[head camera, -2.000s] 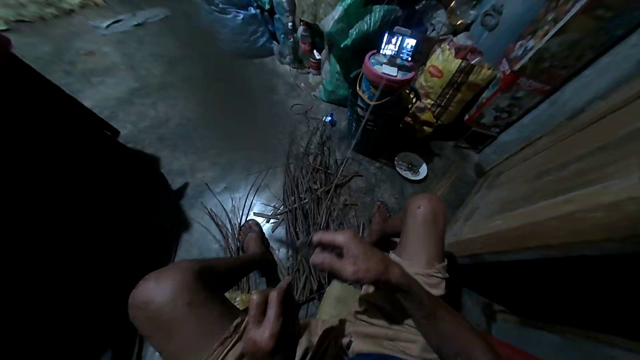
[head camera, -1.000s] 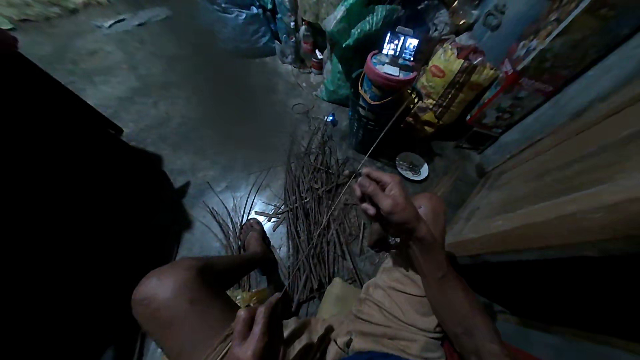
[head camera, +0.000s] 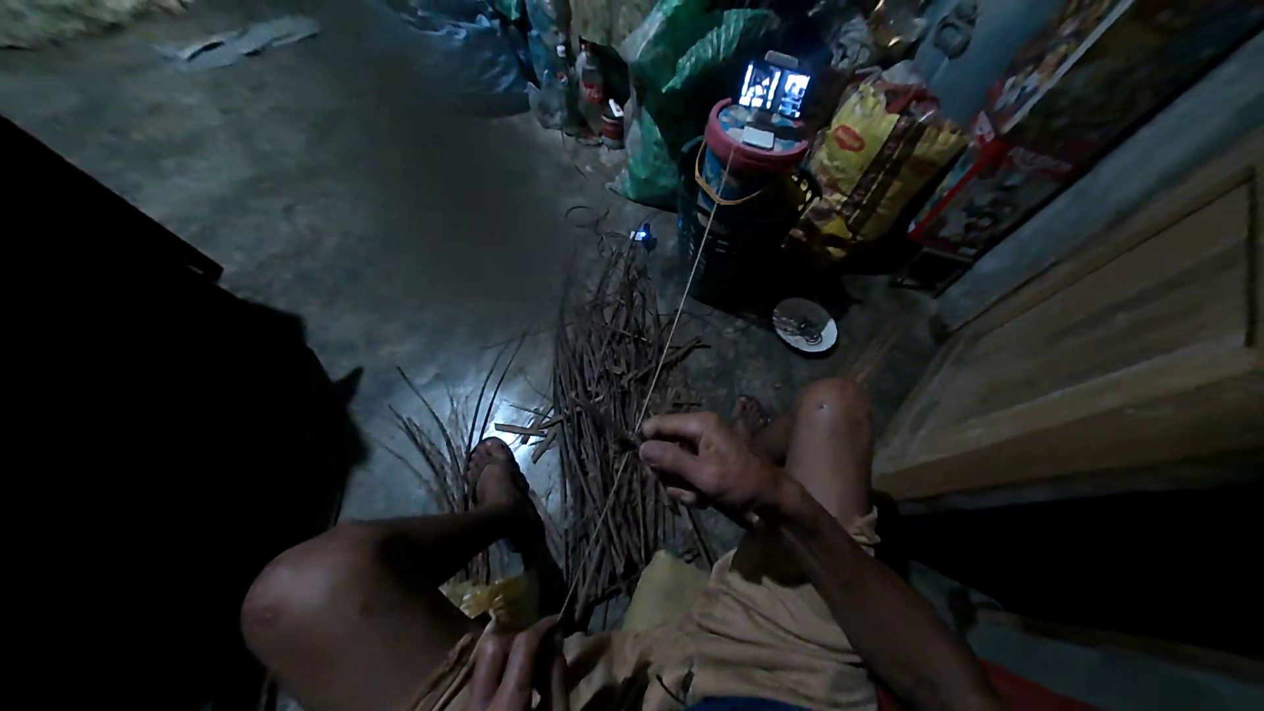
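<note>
A long thin pale strip (head camera: 688, 286) runs slantwise from near the bucket down past my right hand to my left hand. My right hand (head camera: 713, 461) pinches it between thumb and fingers, above the pile; something dark, too dim to name, shows at the fingertips. My left hand (head camera: 515, 667) is low by my lap, its fingers closed on the strip's lower end. Under the strip, a heap of thin dark brown sticks or stalks (head camera: 607, 395) lies on the floor between my feet. A smaller bunch of thin stalks (head camera: 439, 434) lies beside my foot at the left.
A bucket with a pink rim (head camera: 719, 123) bears a lit device (head camera: 775, 91). Near it are a white plate (head camera: 805, 326) with small things on it, a yellow printed sack (head camera: 869, 163), green plastic bags (head camera: 657, 128) and bottles (head camera: 591, 84). A wooden panel (head camera: 1096, 326) stands at the right.
My right hand has moved down and left over the pile since a second ago, after rising from a low place before that. My left hand stays low by my lap.
</note>
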